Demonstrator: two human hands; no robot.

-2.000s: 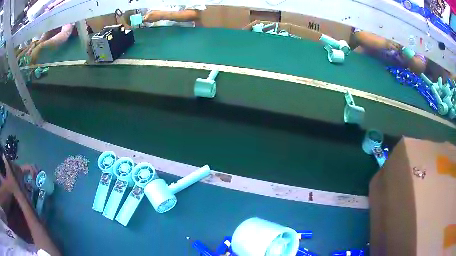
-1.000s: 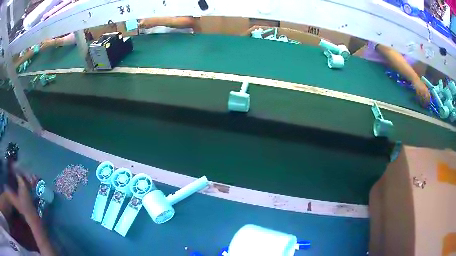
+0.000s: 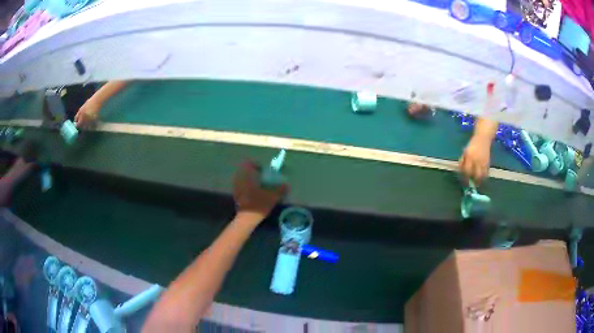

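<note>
My left hand (image 3: pixel 257 190) is blurred, reaching over the belt from the lower left. It is at the round head of a light-turquoise fan body (image 3: pixel 277 161), whose handle points up; whether the fingers are closed on it cannot be told. Nearer me on the dark green belt lies an open fan body (image 3: pixel 284 273), drum head away from me, small silvery parts at its neck. A bright blue battery cell (image 3: pixel 320 253) sticks out to the right from its neck. My right hand is not in view.
Cardboard box (image 3: pixel 508 286) at lower right. Open fan halves (image 3: pixel 65 279) lie on the bench at lower left. Across the belt, one person's hand (image 3: pixel 477 159) is at a fan body (image 3: pixel 473 201); another hand (image 3: pixel 88 116) is at upper left. White shelf (image 3: pixel 260 52) spans the top.
The view has swung right and tilted. My left hand has come in over the belt. The bench fans have shifted left in the picture. The open fan with the blue cell now shows mid-belt.
</note>
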